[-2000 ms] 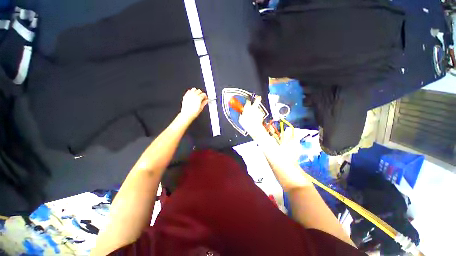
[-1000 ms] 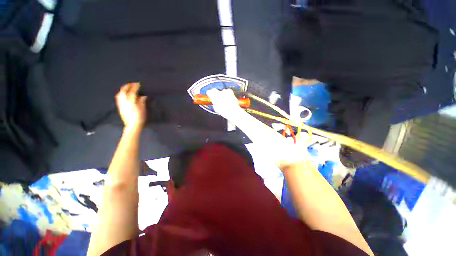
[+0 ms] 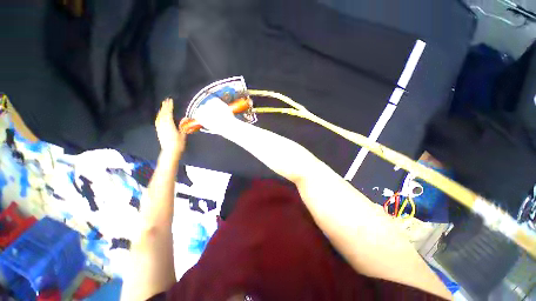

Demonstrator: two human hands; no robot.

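Note:
A black garment piece (image 3: 294, 76) lies flat on the dark table. A steam iron (image 3: 220, 97) with a blue body, pale outlined rim and orange-red handle is on the garment, left of centre. My right hand (image 3: 213, 114) is closed around its handle. My left hand (image 3: 168, 130) is just left of the iron, fingers extended and blurred, with nothing seen in it. A narrow white strip (image 3: 388, 110) with small dark gaps runs diagonally on the cloth to the right, away from both hands.
A yellow-tan hose (image 3: 376, 148) trails from the iron to the lower right, crossing over the strip. Red and yellow scissor handles (image 3: 399, 206) and a white ring (image 3: 415, 188) lie by a blue patch. Scraps litter the lower left beside a blue container (image 3: 41, 256).
The view has swung left, so the strip shows further right. The iron has moved off the strip to the left with my right hand and is now close to my left hand.

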